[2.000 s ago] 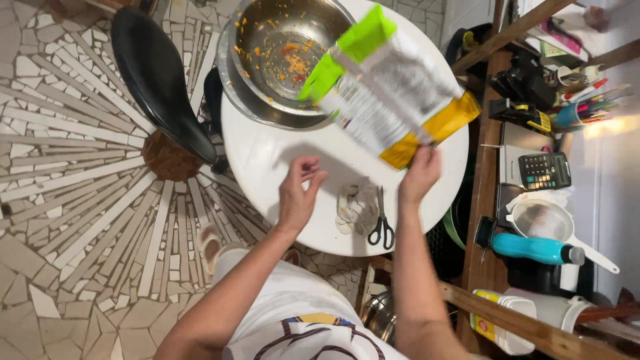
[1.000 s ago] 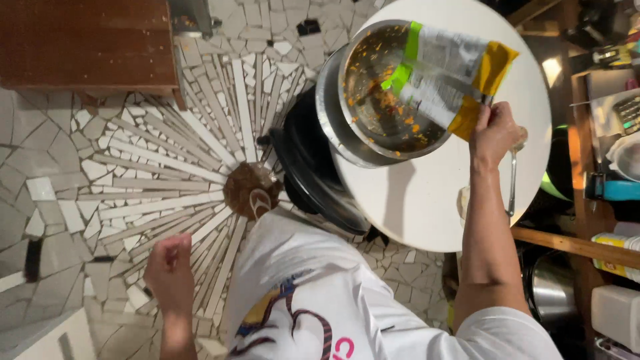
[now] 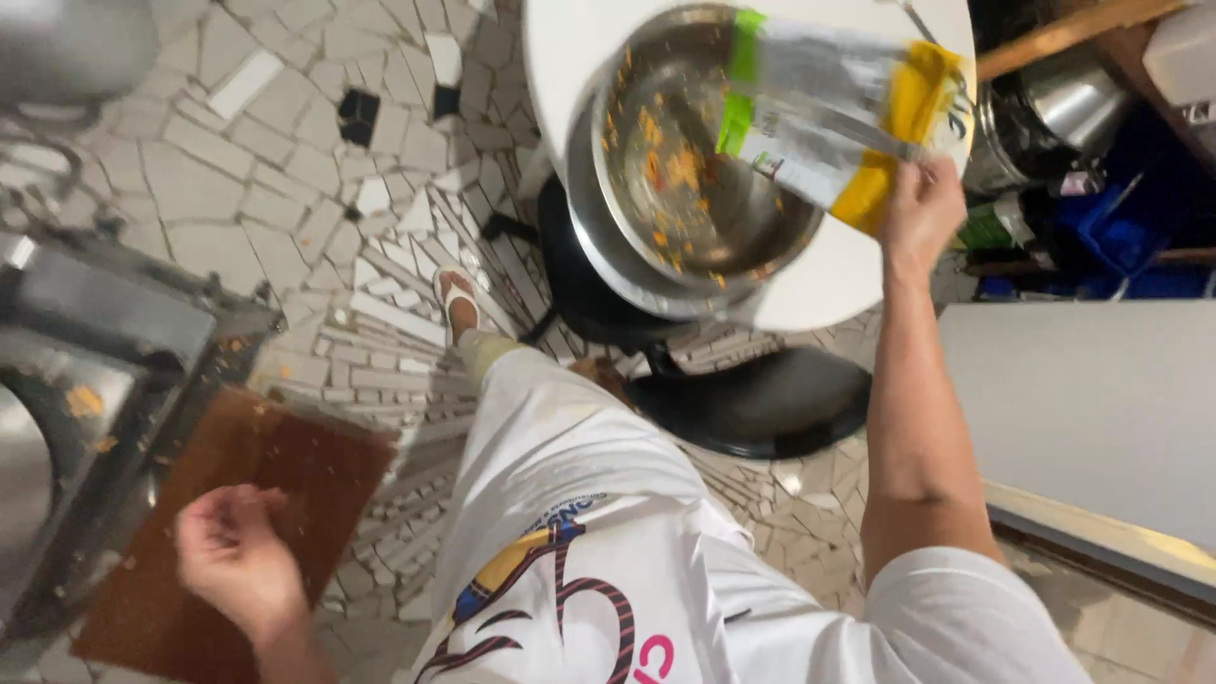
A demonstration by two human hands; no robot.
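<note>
My right hand grips the yellow end of a plastic food bag, with a grey strip, perhaps a utensil handle, lying across it. The bag's green end overlaps a steel bowl smeared with orange bits. Under that bowl sits a wider metal vessel at the edge of the white round table. My left hand holds nothing, its fingers loosely curled, and appears over a reddish-brown board or tabletop at lower left.
A metal appliance, perhaps a stove, stands at left with orange scraps on it. A black chair is beside the round table. Shelves with a steel pot and blue items are at right, above a pale flat panel.
The view has swung strongly, bringing the metal appliance in at left. The bag stays in my right hand; my left hand was near the round table in the earliest frame and is now far from it.
</note>
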